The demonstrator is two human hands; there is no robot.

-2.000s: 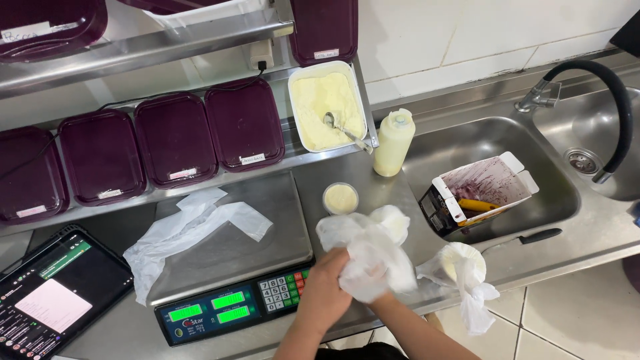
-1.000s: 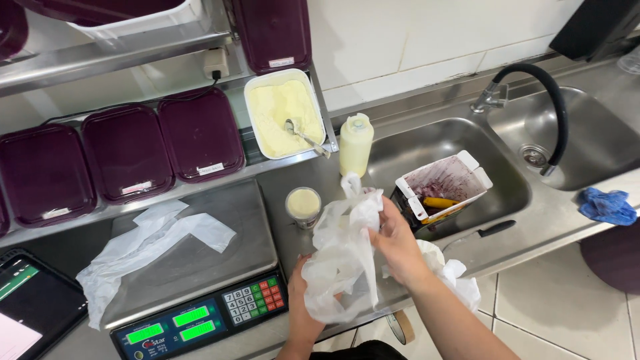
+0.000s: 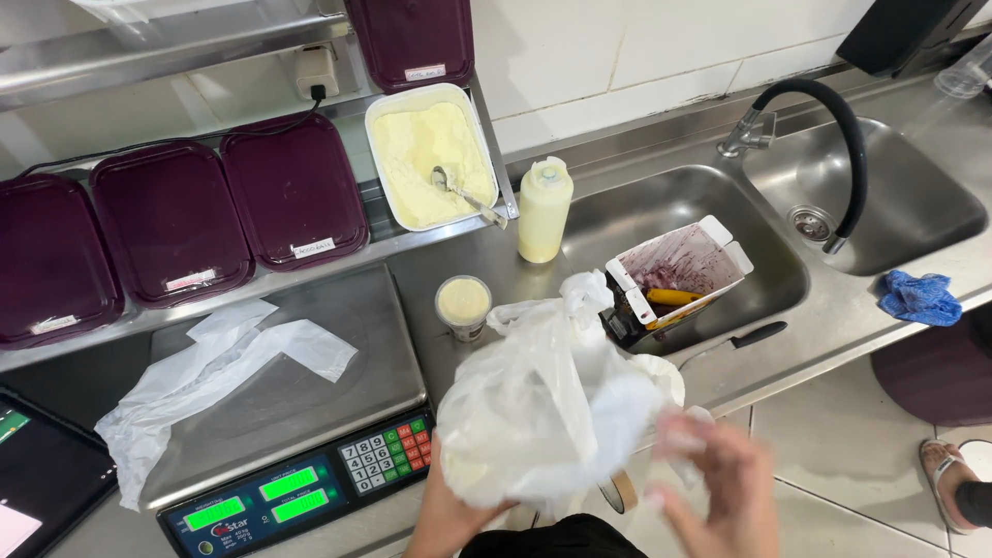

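Note:
A translucent white plastic bag (image 3: 519, 411), puffed out and knotted or bunched at its top, is held from below by my left hand (image 3: 457, 496); most of those fingers are hidden behind it. My right hand (image 3: 713, 480), blurred, is off the bag's right side with its fingers apart. A clear cup of pale cream (image 3: 463, 301) stands just behind the bag. Behind that are a squeeze bottle of pale yellow liquid (image 3: 545, 211) and a white tub (image 3: 377, 167) of pale yellow cream with a metal spoon (image 3: 469, 198). Another whitish bundle (image 3: 659, 376) lies partly hidden beyond the bag.
A digital scale (image 3: 294, 387) with a flat plastic bag (image 3: 225, 364) on it is at left, beside a tablet (image 3: 54, 473). Purple-lidded tubs (image 3: 291, 194) line the shelf. Rightward are a stained carton (image 3: 682, 271) in the sink, a black-handled knife (image 3: 759, 335), a blue cloth (image 3: 921, 297) and a person's foot (image 3: 942, 473).
The bag, loose between both hands a second ago, is now puffed out on my left hand. My right hand has come away from it toward the right.

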